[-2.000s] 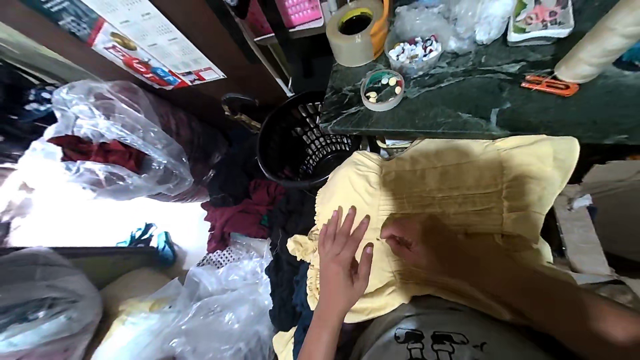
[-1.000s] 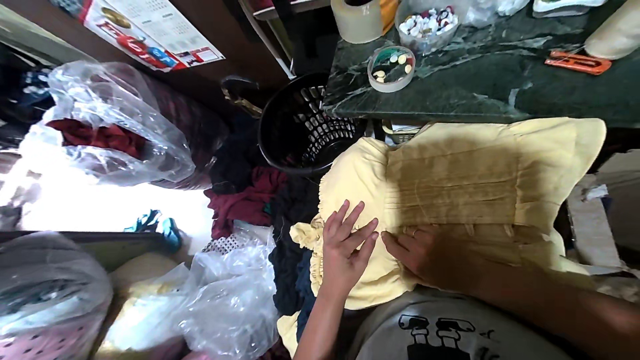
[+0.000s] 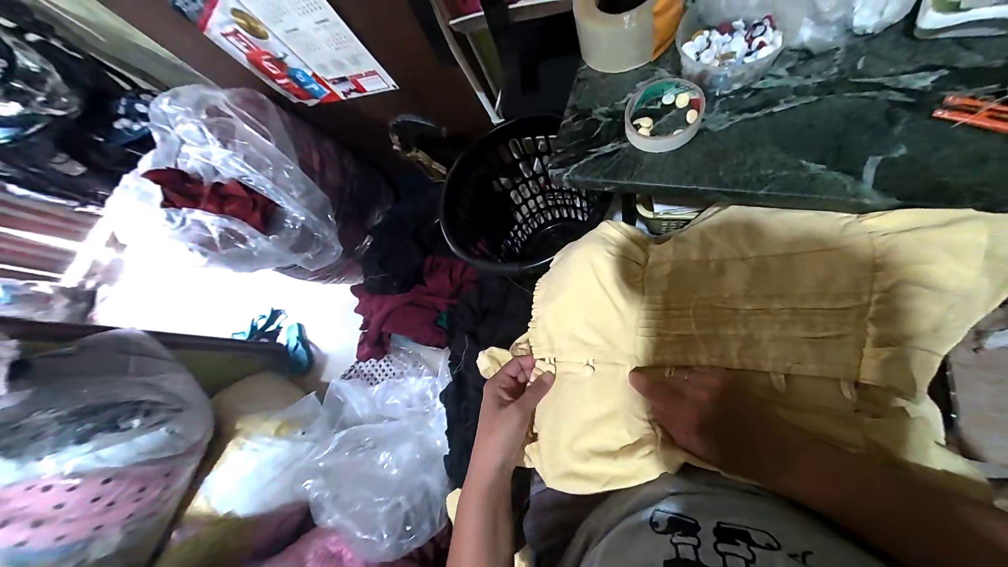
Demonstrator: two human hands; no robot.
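A yellow garment [image 3: 748, 291] with gathered seams and a row of small loops or buttons down its middle lies across my lap, its far side reaching the table edge. My left hand [image 3: 516, 394] pinches the garment's edge near its ruffled end, thumb and fingers together at the first small fastening. Flat on the cloth to the right rests my right hand [image 3: 693, 405], its fingertips beside the middle line; part of it is in shadow, and whether it grips any cloth is unclear.
A green marble table [image 3: 787, 150] bears a round dish of buttons [image 3: 665, 116], a tub of small pieces [image 3: 728, 47], a tape roll [image 3: 614, 35] and an orange tool [image 3: 972, 112]. A black plastic basket [image 3: 524, 197] stands below. Clear plastic bags [image 3: 378, 465] and dark cloth lie left.
My left hand was spread over the cloth and now pinches the edge near the ruffled end. My right hand stays on the garment.
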